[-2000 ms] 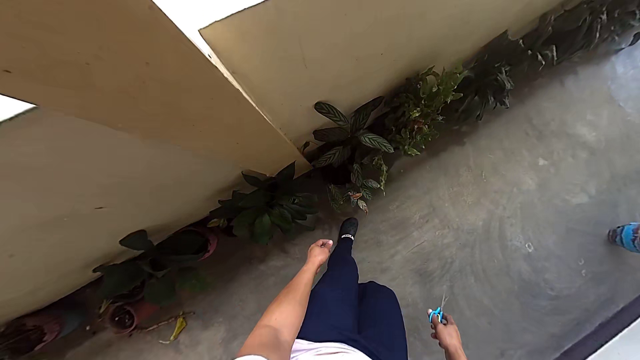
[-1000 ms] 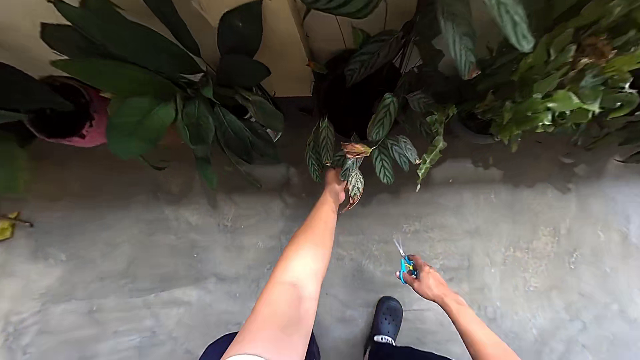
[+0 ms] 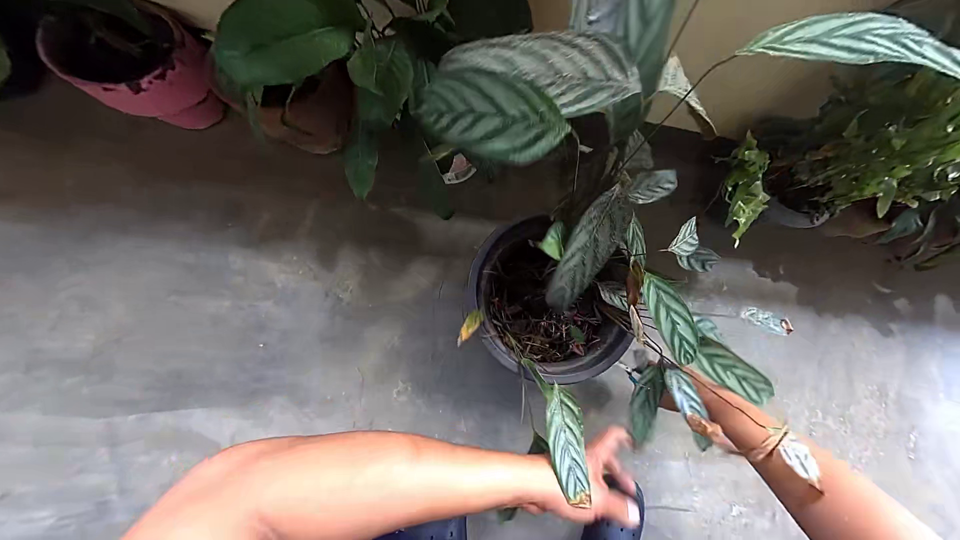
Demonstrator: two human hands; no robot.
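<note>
A dark round plastic pot (image 3: 574, 371) of soil and dry litter stands on the concrete floor, holding a plant with long striped leaves (image 3: 495, 116). Some lower leaves have brown, dry tips. Just below the pot, my left hand (image 3: 600, 480) is blurred, its fingers apart, with a striped leaf (image 3: 568, 442) hanging over its wrist. My right hand (image 3: 667, 386) is at the pot's lower right edge, mostly hidden behind leaves. Beside it, part of the small scissors (image 3: 632, 373) with blue handles shows; the grip on them is largely covered.
A pink pot (image 3: 150, 90) and a brown pot (image 3: 319, 120) with broad-leaved plants stand at the upper left by the wall. A leafy green plant (image 3: 862, 157) is at the upper right. My dark clogs (image 3: 615, 529) are at the bottom edge.
The striped plant's pot now stands out on the floor, away from the wall. My left hand has left the low leaves it was touching. The scissors hand is now behind leaves beside the pot.
</note>
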